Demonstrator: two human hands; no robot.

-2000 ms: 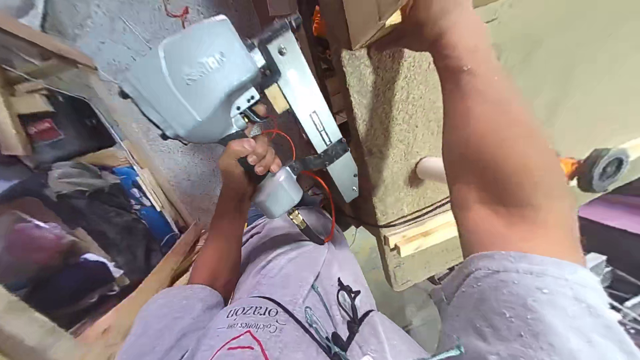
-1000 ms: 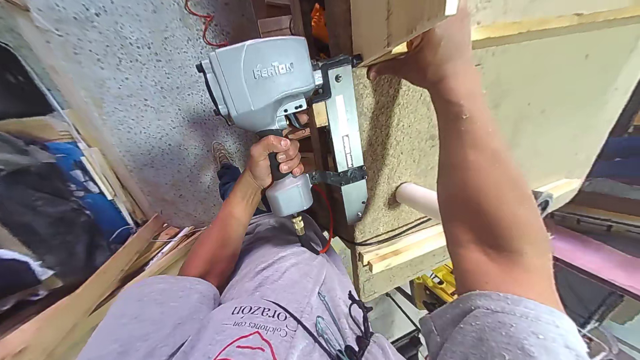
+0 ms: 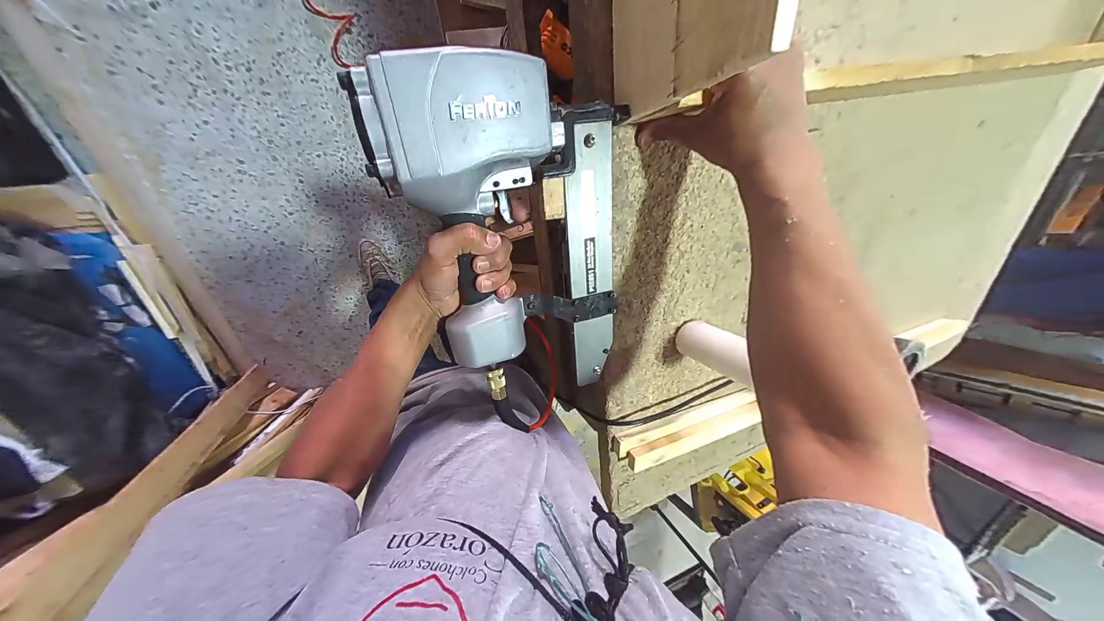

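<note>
My left hand (image 3: 470, 267) is closed around the black grip of a grey pneumatic stapler or nailer (image 3: 466, 129), an index finger near its trigger. The tool's nose touches or nearly touches the lower edge of a wooden or board piece (image 3: 690, 43) at the top. Its long metal magazine (image 3: 589, 259) lies along the edge of a particle-board surface (image 3: 655, 285). My right hand (image 3: 750, 121) grips that wooden piece from its lower right side, the thumb underneath and the other fingers partly hidden. A hose leaves the brass fitting (image 3: 497, 383) at the grip's end.
A pale roll or tube (image 3: 711, 349) stands by my right forearm, with wood strips (image 3: 690, 431) and a black cable close by. A pale panel with a wooden batten (image 3: 949, 71) extends right. Yellow tools (image 3: 746, 487) are below. Boards (image 3: 147, 483) lean at the lower left.
The tool in my left hand has turned from a tilted to a more upright position, its nose now at the wooden piece. My right hand stays on that piece. The view has shifted somewhat.
</note>
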